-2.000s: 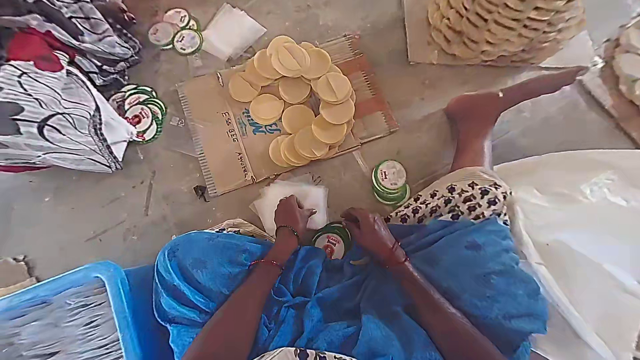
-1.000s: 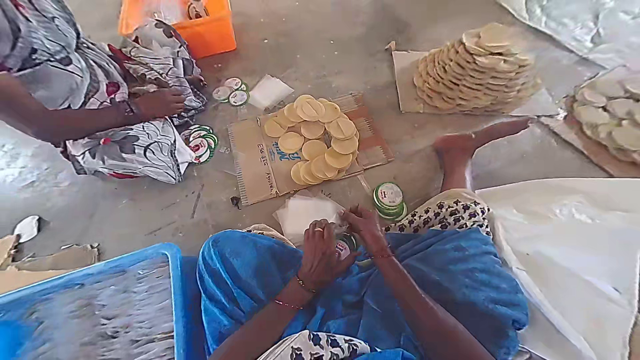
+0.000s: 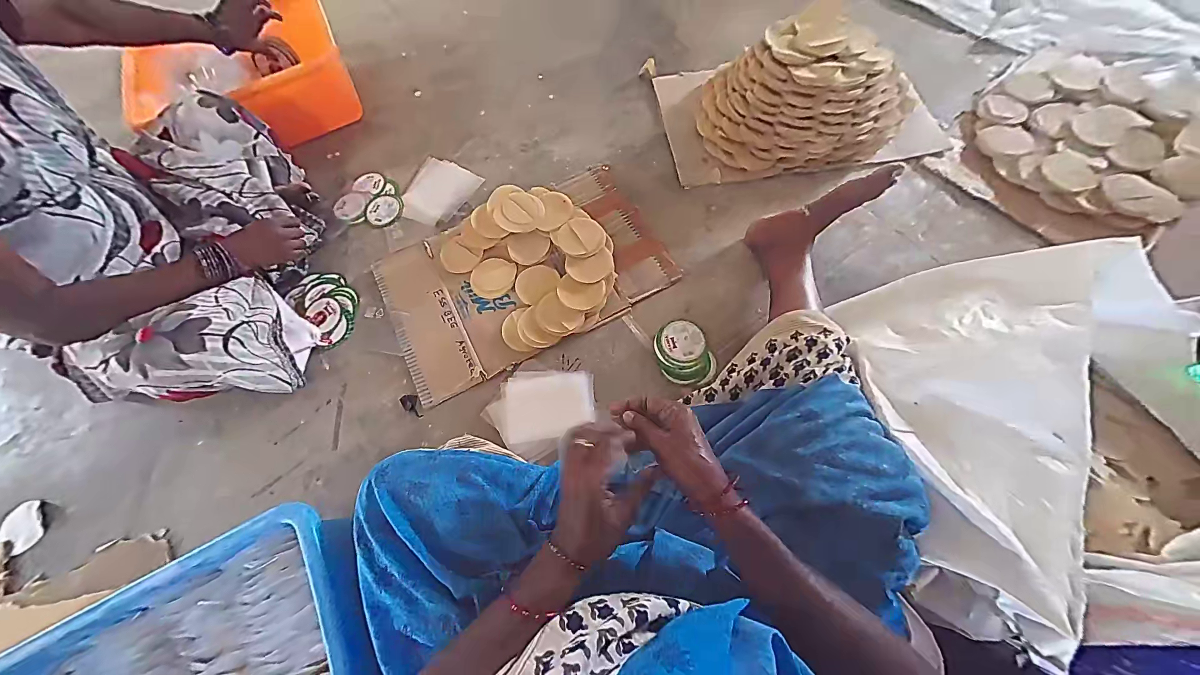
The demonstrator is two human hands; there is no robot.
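Observation:
My left hand (image 3: 600, 478) is raised above my lap, blurred, with a thin clear film, perhaps a plastic bag, at its fingertips. Touching or almost touching it, my right hand (image 3: 667, 441) has its thumb and fingertips pinched together; whether it grips the same film is unclear. Just beyond my left hand lies a stack of clear plastic sheets or bags (image 3: 547, 406) on the floor. Round green-edged labels (image 3: 682, 347) are piled beyond my right hand. Farther off, pale round discs (image 3: 536, 281) overlap on a flattened cardboard sheet (image 3: 427, 314) that bears writing.
A co-worker sits at the left, one hand (image 3: 267, 242) near more round labels (image 3: 328, 307), the other over an orange crate (image 3: 314, 89). A blue tub (image 3: 314, 562) stands at lower left. A tall disc pile (image 3: 797, 103) and another heap (image 3: 1087, 141) lie beyond my foot (image 3: 792, 225).
The view has swung, showing more at the top. The round label seen at my hands earlier is no longer visible there. The co-worker's far arm now reaches over the orange crate.

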